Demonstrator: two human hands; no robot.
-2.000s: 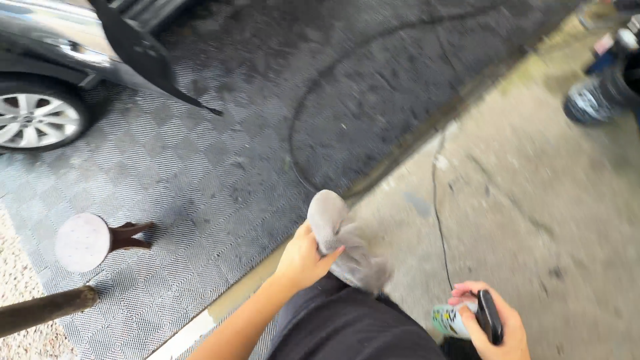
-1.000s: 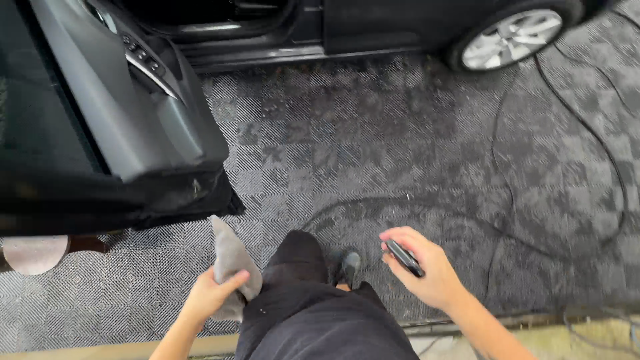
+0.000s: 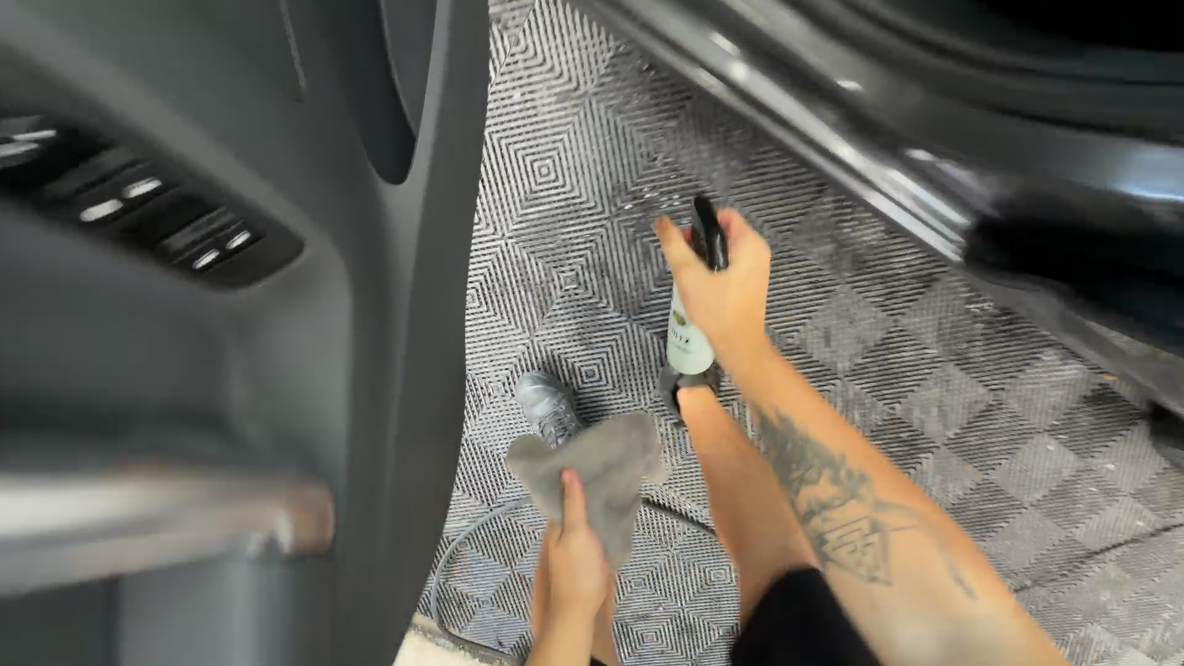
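My right hand [image 3: 726, 282] grips a spray bottle [image 3: 689, 342] by its neck, below the black trigger head. The bottle is pale and bears writing; a faint mist shows in front of its head. Lower down, my left hand [image 3: 578, 564] holds a grey cloth [image 3: 601, 472], thumb on top, its corners spread out. Both hands are between the opened car door [image 3: 398, 370], close on the left, and the dark door sill [image 3: 832, 166] at the upper right. Neither hand touches the car.
Window switches [image 3: 148, 203] sit on the door's armrest panel. Beneath me are grey ribbed floor tiles [image 3: 546, 250] and my shoes [image 3: 546, 402]. A hose [image 3: 449, 564] curves over the tiles at the lower left, and a thin cable [image 3: 1101, 555] lies at the lower right.
The view has moved in between the car door and the sill. My right hand has reached forward with the spray bottle. The cloth in my left hand is more spread out than before.
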